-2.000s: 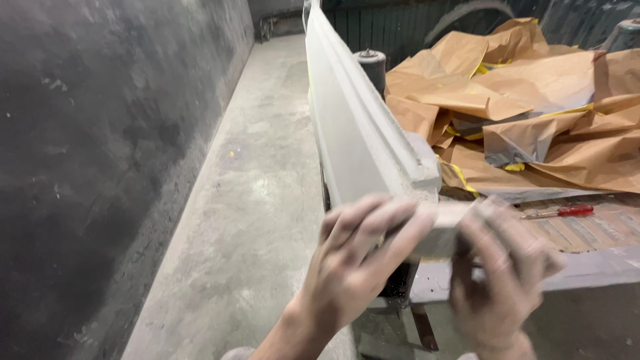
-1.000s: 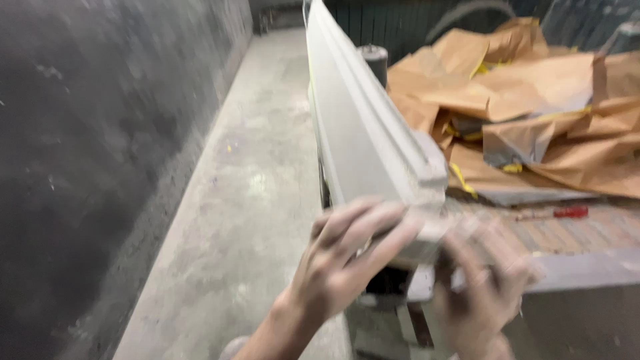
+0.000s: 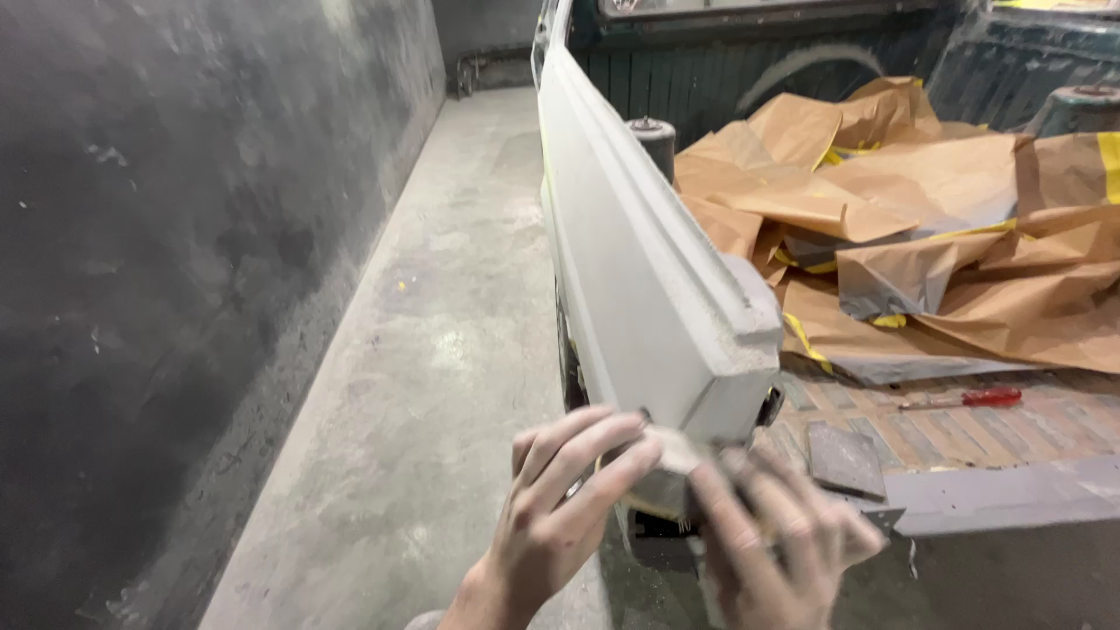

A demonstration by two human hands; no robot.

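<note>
A strip of abrasive paper or a thin pad [image 3: 672, 451], blurred, spans between my two hands at the rear corner of a primed vehicle side panel [image 3: 630, 262]. My left hand [image 3: 569, 499] has its fingers curled on the strip's left end. On the right end rest the fingers of my right hand [image 3: 779, 525], which is blurred by motion. Both hands are just below the panel's top end, against its rear face. The exact make of the strip cannot be told.
Crumpled brown masking paper [image 3: 927, 192] with yellow tape covers much of the truck bed [image 3: 927, 429]. A red-handled screwdriver [image 3: 989, 398] and a grey square pad [image 3: 845, 460] lie near its rear edge. A dark wall [image 3: 175, 219] runs along the left, beyond the concrete floor [image 3: 420, 350].
Both hands have moved down from the panel's top corner to its rear face. The grey square pad on the bed now shows, where my right hand was before.
</note>
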